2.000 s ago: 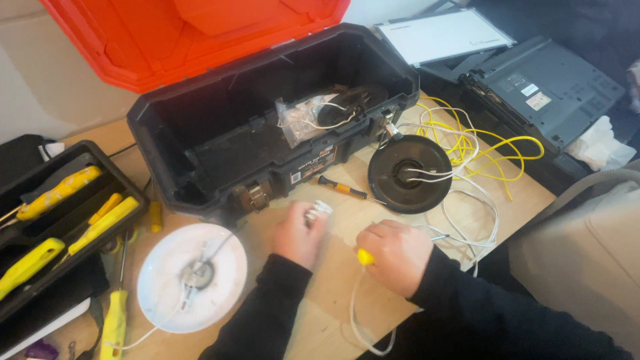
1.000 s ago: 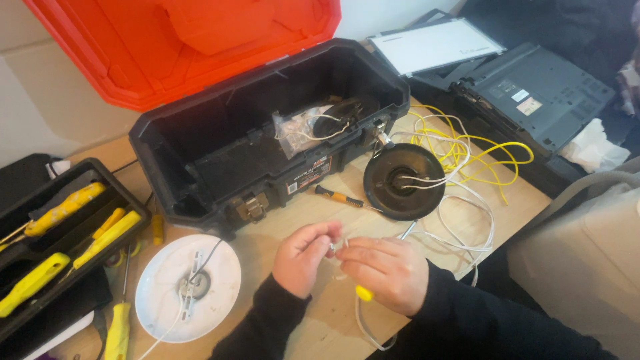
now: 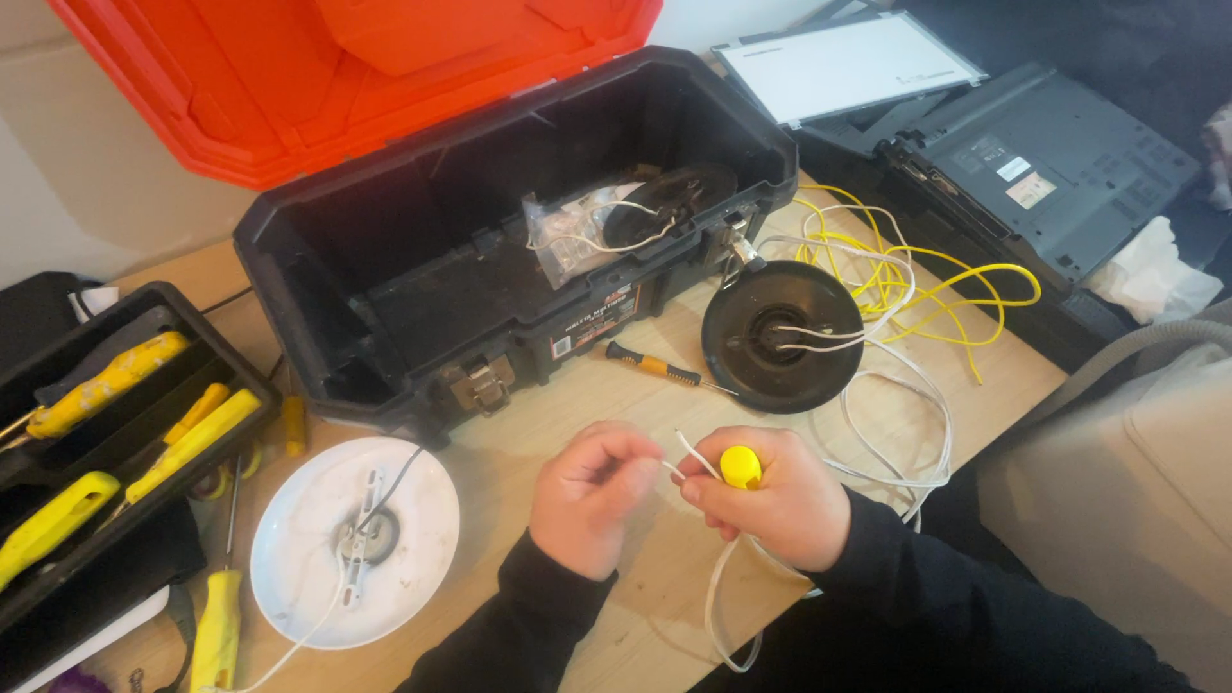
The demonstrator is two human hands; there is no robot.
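Note:
My left hand (image 3: 592, 496) pinches the tip of one white wire (image 3: 673, 471) between thumb and finger. Facing it, my right hand (image 3: 770, 496) grips the split white cable, whose other end sticks up beside the thumb. A yellow-handled tool (image 3: 740, 467) is also held in my right fist; only the rounded handle end shows. The cable (image 3: 714, 616) loops down below my right hand. Behind the hands lies a black round lamp base (image 3: 782, 380) with white wires through its middle. A white round ceiling plate (image 3: 298, 539) with a metal bracket rests left of my left hand.
A black toolbox (image 3: 404, 385) with a raised red lid (image 3: 385, 87) stands at the back. Before it lies a small screwdriver (image 3: 654, 366). Yellow cable (image 3: 1001, 301) tangles at right, near an overturned laptop (image 3: 1068, 164). A tool tray (image 3: 192, 308) and a yellow-handled screwdriver (image 3: 217, 626) are at left.
My hands have come together from their separate positions two seconds ago. White wire ends now show between them; the yellow handle end has tilted upward in my right hand since one second ago.

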